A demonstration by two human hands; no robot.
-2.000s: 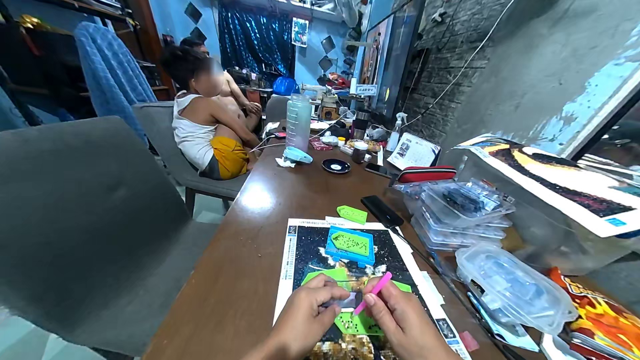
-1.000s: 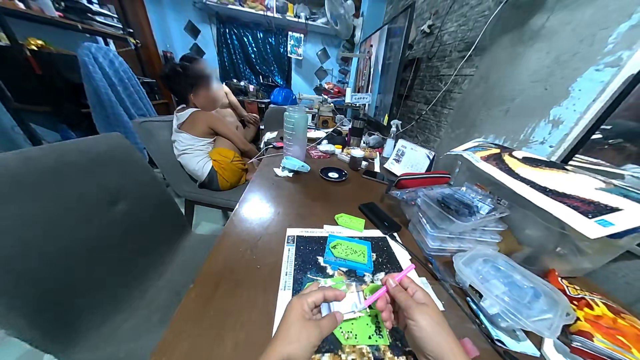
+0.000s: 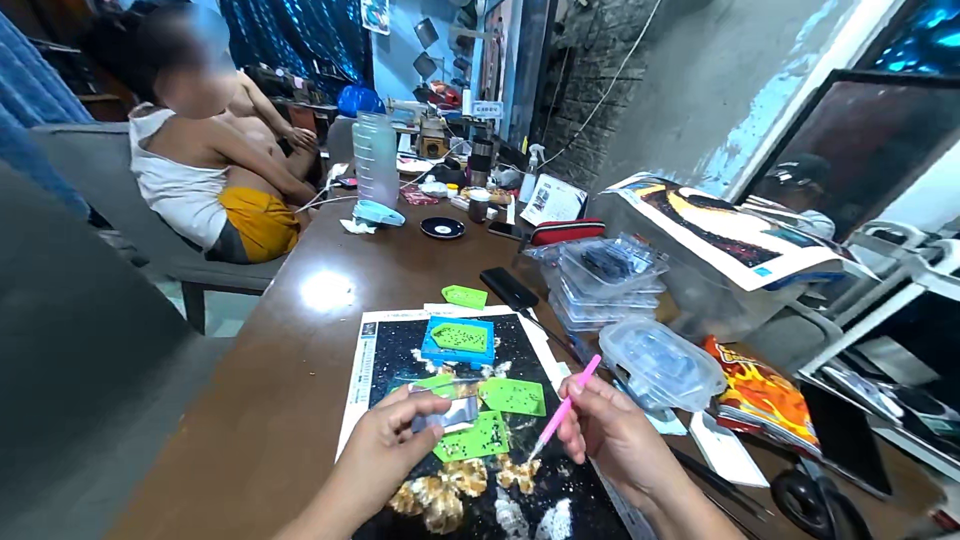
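Over a diamond painting canvas (image 3: 390, 360) on the brown table, my left hand (image 3: 394, 442) pinches a small clear plastic packet (image 3: 454, 415). My right hand (image 3: 611, 420) grips a pink applicator pen (image 3: 568, 405), its tip low over the canvas near a gold-brown printed patch (image 3: 517, 474). Several green trays with small dark beads lie about: one tray (image 3: 474, 439) beside the packet, another tray (image 3: 514, 396) between my hands, and one tray (image 3: 460, 337) on a blue box (image 3: 491, 352). A further green tray (image 3: 464, 296) lies beyond the canvas.
Stacked clear plastic boxes (image 3: 604, 292), an open clear container (image 3: 664, 364) and an orange snack bag (image 3: 765, 394) stand at right. A black phone-like device (image 3: 508, 289) with a cable lies beyond the canvas. Farther back are a large bottle (image 3: 375, 161) and a seated person (image 3: 202, 157).
My right hand with the pink pen has moved right, away from my left hand; the pen's tip now points down toward the canvas. The packet stays in my left hand.
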